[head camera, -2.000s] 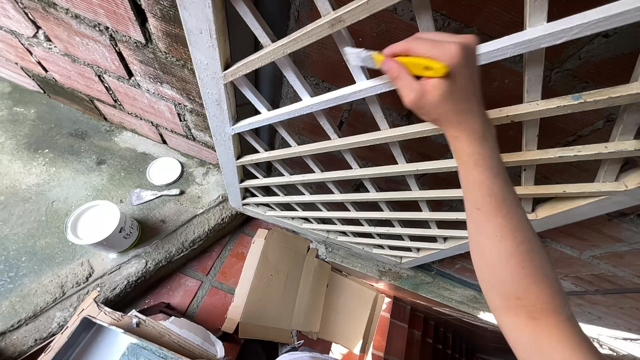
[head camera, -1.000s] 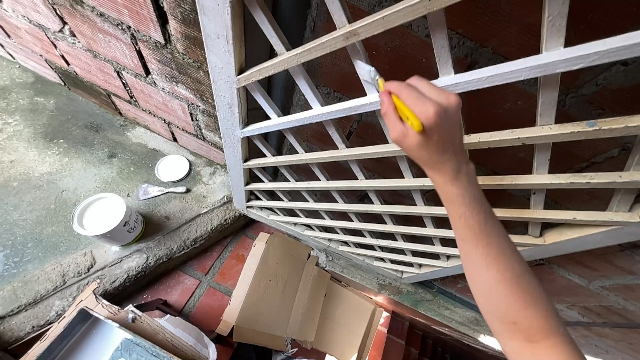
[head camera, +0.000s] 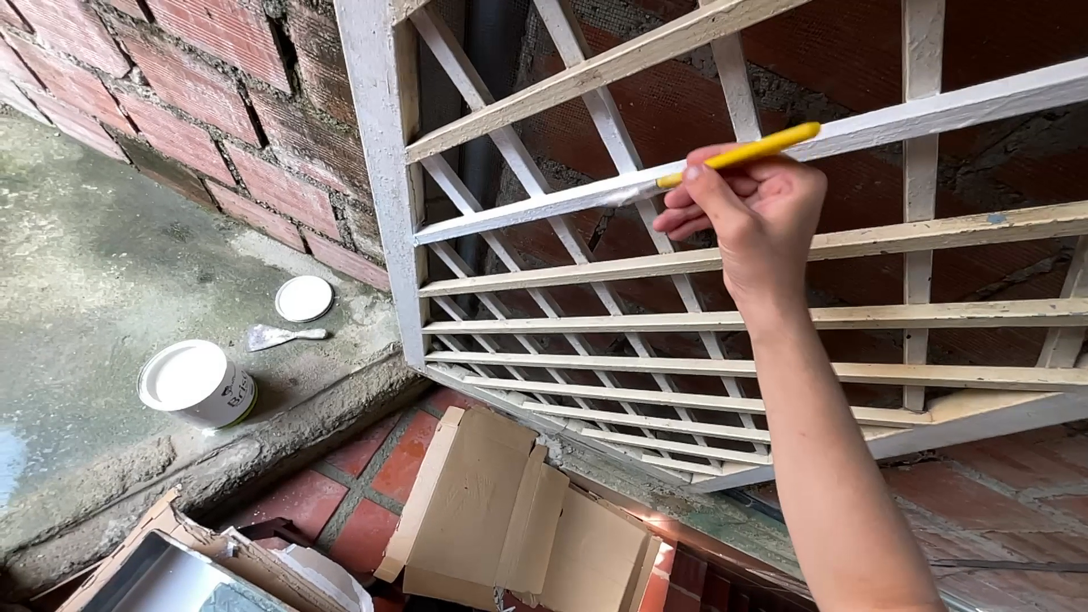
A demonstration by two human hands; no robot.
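Observation:
My right hand (head camera: 748, 204) grips a yellow-handled paintbrush (head camera: 756, 153) between thumb and fingers. The brush's whitish bristles touch a freshly white slat of the lattice grille (head camera: 552, 204), left of the hand. Slats below that one look cream and worn, with chipped spots. On the concrete ledge at the left stands an open can of white paint (head camera: 191, 382). Behind it lie a putty knife (head camera: 285, 336) with a paint-smeared blade and the round white lid (head camera: 304, 298). My left hand is out of view.
Flattened cardboard (head camera: 480, 501) lies on the red tile floor below the grille. A torn cardboard box (head camera: 161, 518) with a framed, glossy panel sits at the bottom left. A rough brick wall (head camera: 204, 76) rises behind the ledge, and more brick lies behind the grille.
The brush has moved from a crossing diagonal bar down to the white slat. My right hand has turned, so the handle now points up to the right.

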